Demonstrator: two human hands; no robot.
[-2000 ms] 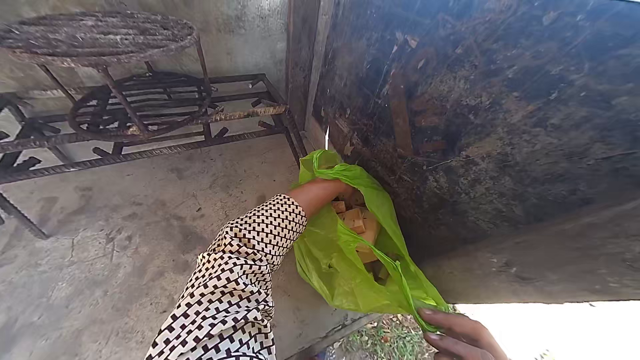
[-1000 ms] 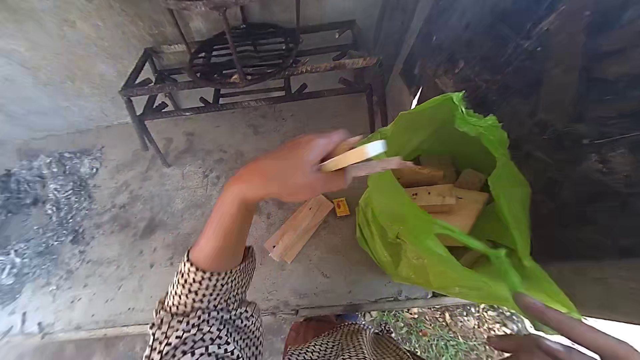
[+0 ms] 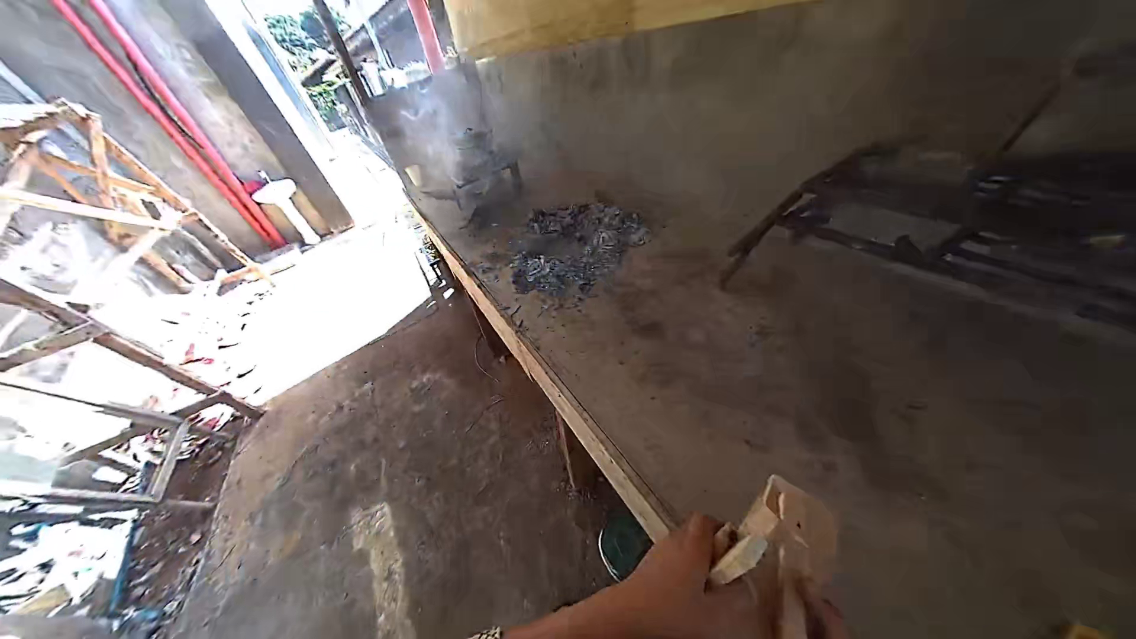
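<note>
My left hand (image 3: 674,577) comes in at the bottom with a bit of patterned sleeve at the wrist. It grips several pieces of pale split wood (image 3: 803,524), whose ends stick up past the fingers above the grey concrete platform. The rear of the hand and the lower wood ends are cut off or blurred. My right hand is not to be made out. Farther along the platform lies a heap of grey ash and charred bits (image 3: 581,240).
A metal rack (image 3: 923,248) stands at the right by the wall. A pale wooden edge (image 3: 550,382) borders the platform, above a lower floor. Smoke rises around a dark pot (image 3: 475,146) at the far end. Wooden frames (image 3: 115,342) stand at the left; a dark green container (image 3: 624,543) sits below the edge.
The view has swung far to the left. My left hand was inside the green plastic bag, then came out holding wood. The bag and my right hand have left the view.
</note>
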